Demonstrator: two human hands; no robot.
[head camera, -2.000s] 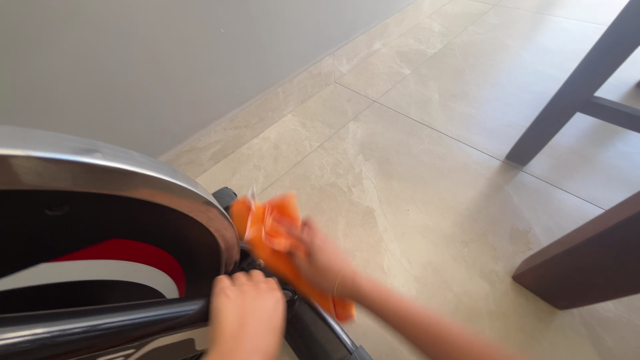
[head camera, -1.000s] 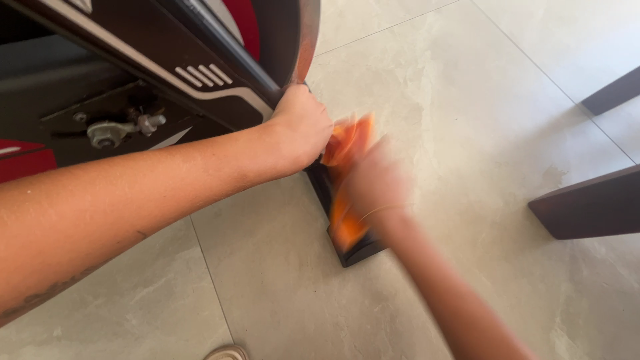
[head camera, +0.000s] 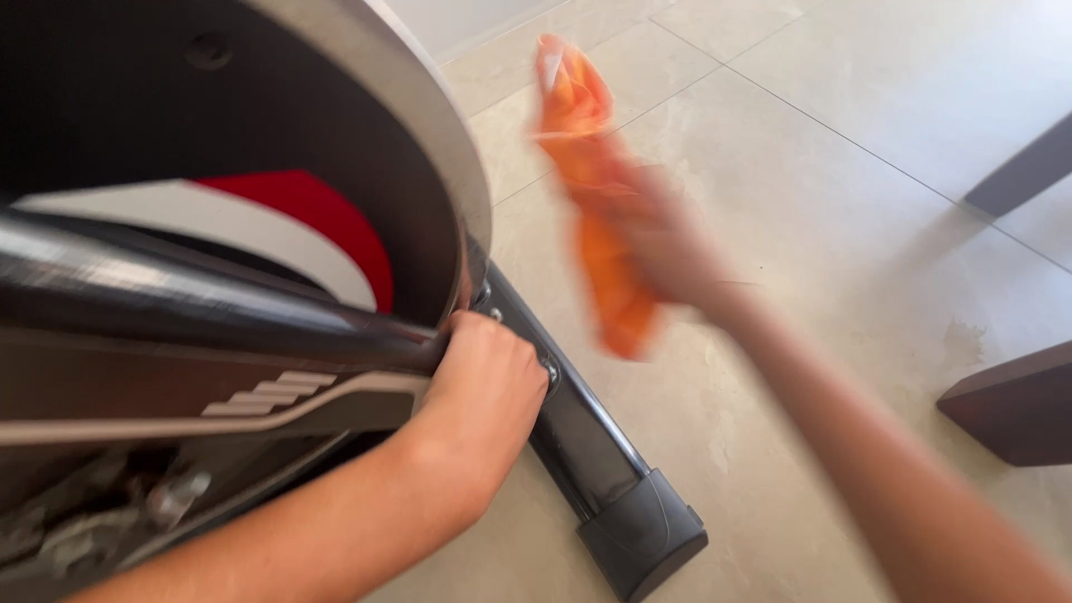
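My left hand (head camera: 490, 373) is closed around the lower end of the black frame tube (head camera: 209, 293) of an exercise bike, where it meets the front foot bar. My right hand (head camera: 657, 234), blurred by motion, grips an orange cloth (head camera: 607, 243) in the air to the right of the flywheel (head camera: 419, 109). The cloth is apart from the bike. The black foot bar (head camera: 586, 435) runs down to the right from under the wheel and ends in a plastic cap (head camera: 645, 532). My right fingers are partly hidden by blur.
Two dark furniture legs (head camera: 1017, 402) stand on the tiled floor (head camera: 796, 402) at the right. A grey wall (head camera: 477, 25) meets the floor at the top. A metal bolt and bracket (head camera: 176, 498) show on the bike at the lower left.
The orange cloth, one second ago down at the foot bar, is now lifted off it in my right hand. My left hand stays at the frame's lower end. The view has shifted.
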